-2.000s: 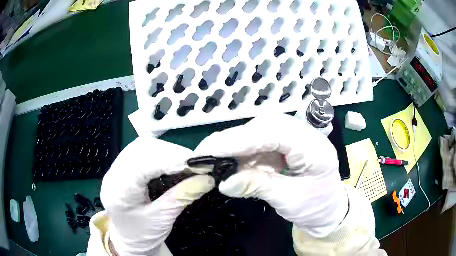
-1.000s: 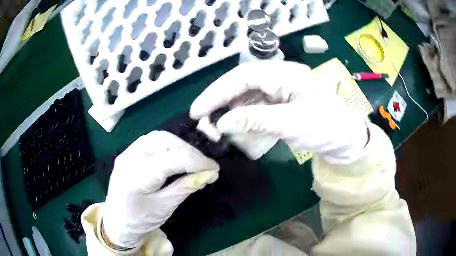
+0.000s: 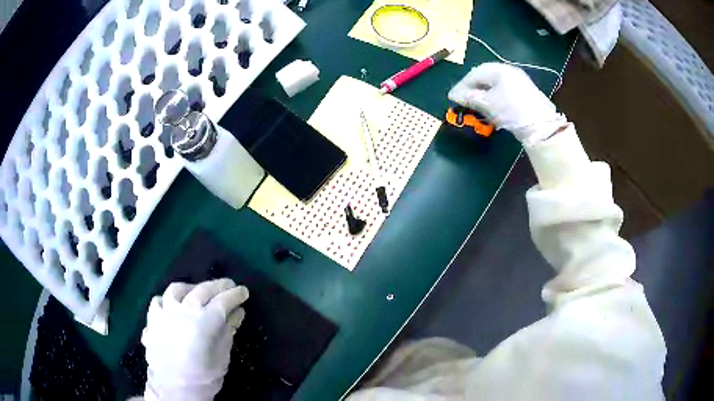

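My right hand (image 3: 501, 98), in a white glove, is at the bench's right edge. Its curled fingertips are at an orange-and-black tool (image 3: 474, 122); a firm grip cannot be made out. My left hand (image 3: 192, 333), also gloved, is over the black foam pad (image 3: 286, 317) with curled fingers; whether it holds anything is hidden. One black earbud (image 3: 355, 222) and another small black piece (image 3: 381, 199) lie on the dotted card (image 3: 411, 129). Another black piece (image 3: 286, 254) lies on the green mat above the pad.
A white foam tray (image 3: 121, 98) with black pieces in cutouts is at left. A bottle (image 3: 227, 168) with its metal lid up stands beside a smartphone (image 3: 293, 149). A white block (image 3: 297, 77), pink marker (image 3: 411, 72), yellow ring (image 3: 399, 25), white cable and dark tray (image 3: 66, 360) also show.
The view has swung right. My hands have moved apart; the right has gone to the orange tool, and the white wipe seen at its fingertips no longer shows. The left is lower over the pad.
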